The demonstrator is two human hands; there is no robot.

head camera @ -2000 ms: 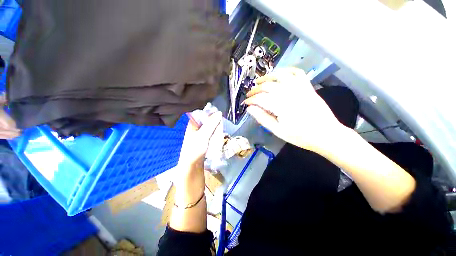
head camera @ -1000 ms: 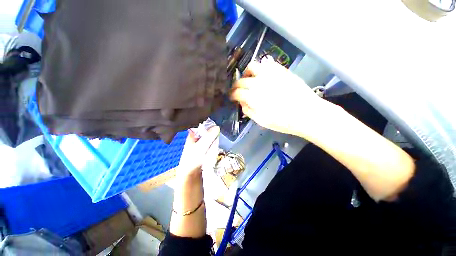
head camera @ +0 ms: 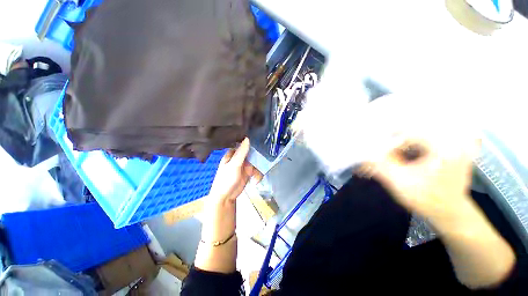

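My left hand [head camera: 231, 173] is beside the blue crate, below the front of the drawer [head camera: 272, 161]. Its fingers are parted and I see nothing in it. My right hand [head camera: 431, 176] is blurred, over my lap at the table edge. A large whitish, blurred sheet, apparently a plastic bag [head camera: 338, 130], extends leftward from its fingers and covers part of the drawer and table edge. The drawer holds metal tools [head camera: 286, 101]. A thick stack of dark brown cut pieces [head camera: 162, 75] lies on the blue crate [head camera: 168, 188], left of the drawer.
The white table [head camera: 399, 40] fills the upper right, with a tan tape roll [head camera: 477, 20] at the top and a ruler tape [head camera: 503, 176] along its edge. A blue metal frame [head camera: 278, 231] stands below the drawer. Dark garments, a blue panel and cardboard are at left.
My right hand has moved from the drawer rightward to the table edge, with the whitish sheet beside it. The crinkled plastic at my left hand is gone from there.
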